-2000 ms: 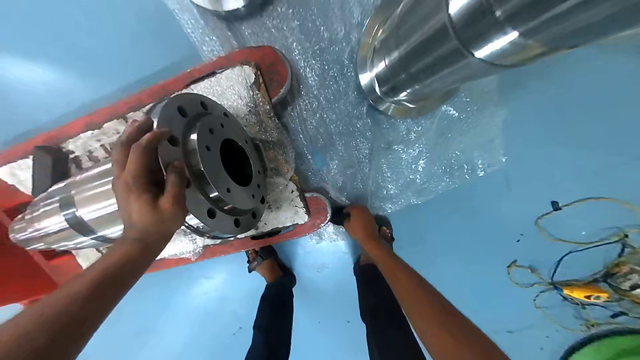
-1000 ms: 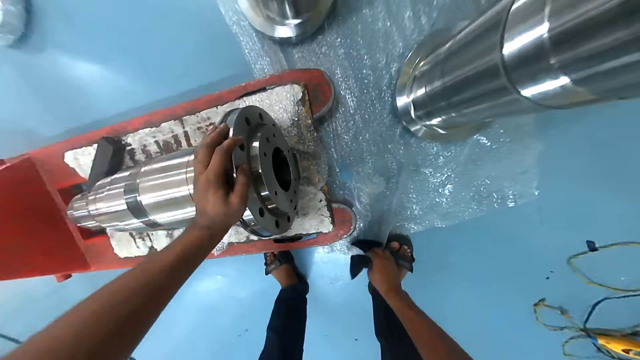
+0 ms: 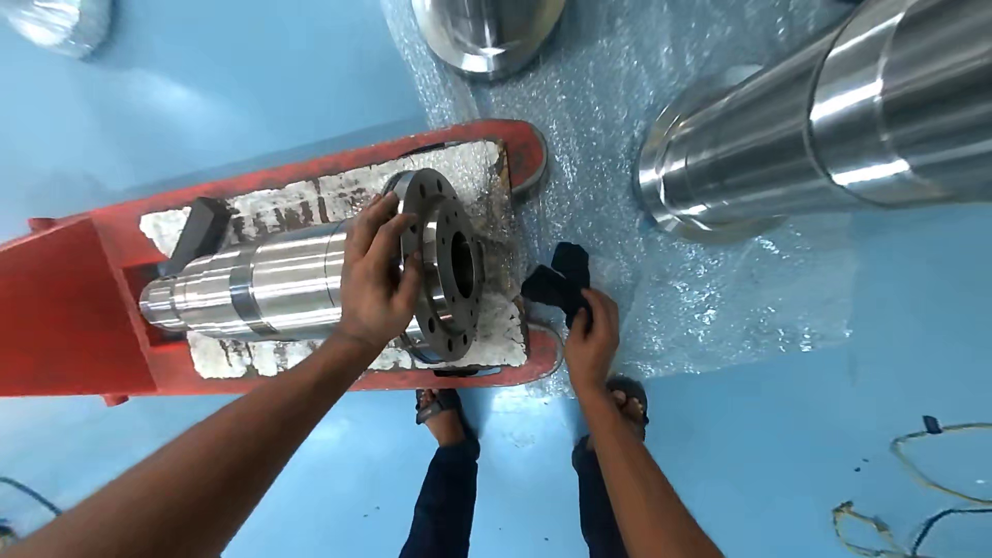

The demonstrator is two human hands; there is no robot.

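Note:
A flanged steel shaft (image 3: 293,280) lies on its side on a board with torn white covering (image 3: 496,341), across the red forks of a pallet truck (image 3: 271,167). My left hand (image 3: 378,271) rests on the shaft beside its drilled flange (image 3: 453,271), fingers spread over the flange's rim. My right hand (image 3: 593,337) is to the right of the fork tips and pinches a dark cloth (image 3: 559,283), which hangs over the bubble wrap. A dark wedge-shaped block (image 3: 198,232) sits against the shaft near its narrow end.
Bubble wrap (image 3: 697,310) covers the floor right of the truck. A large steel cylinder (image 3: 837,132) stands on it, another steel part (image 3: 488,35) is at the top, and a wrapped round part (image 3: 66,23) at top left. Cables (image 3: 922,473) lie at lower right. My feet are below the forks.
The dark cloth, bunched low by my right foot one second ago, is now held out over the bubble wrap. My left hand stays at the flange. The view has shifted.

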